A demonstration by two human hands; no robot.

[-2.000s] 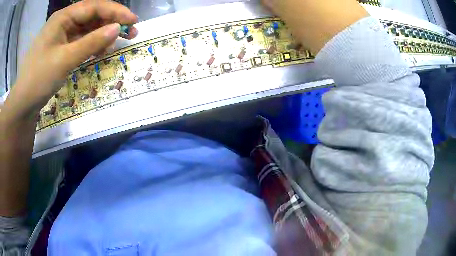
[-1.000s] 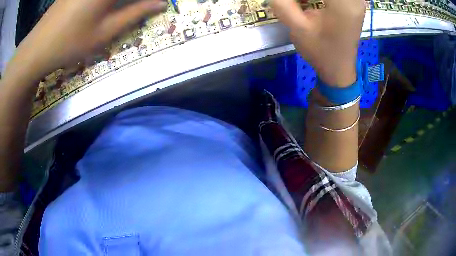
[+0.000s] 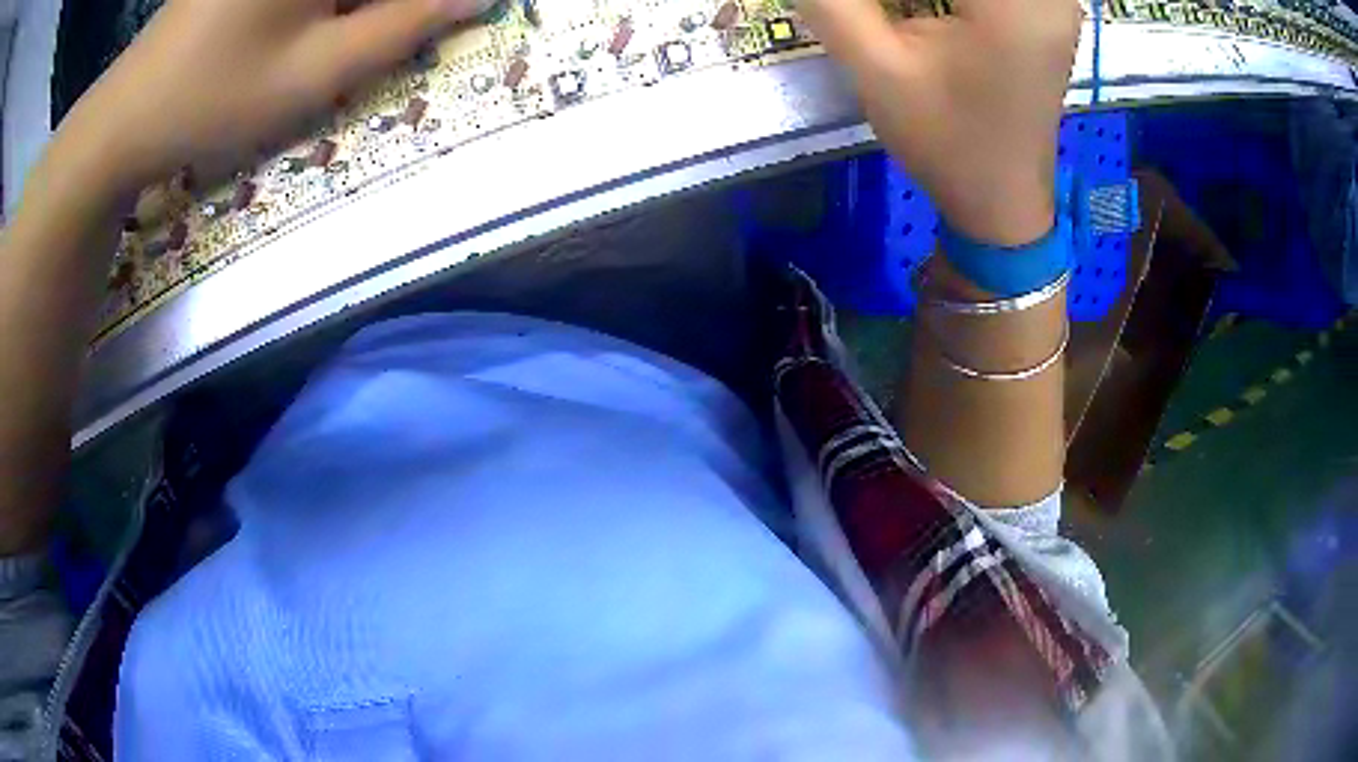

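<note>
The circuit board panel (image 3: 447, 119) runs across the top of the view in the rail track, with red-brown capacitors (image 3: 515, 73), round parts and a black-yellow block (image 3: 779, 29) on it. My left hand (image 3: 246, 90) is over its left part, fingertips at the top edge beside a small bluish-green piece; whether they grip it cannot be told. My right hand (image 3: 968, 112) is over the rail and panel right of centre, its fingers partly cut off by the top edge; what it holds is hidden. A blue wrist strap (image 3: 1005, 268) is on my right wrist.
The pale metal rail (image 3: 596, 167) curves along the panel's near side. Below it at right are a blue perforated basket (image 3: 1099, 276) and a brown board-like object (image 3: 1147, 357). A thin blue cord (image 3: 1096, 60) hangs beside my right hand. A dark container edge shows at top left.
The view has shifted, with the panel now higher in it. My left hand has moved right over the panel. My right hand has drawn back from beyond the panel, baring the wrist strap.
</note>
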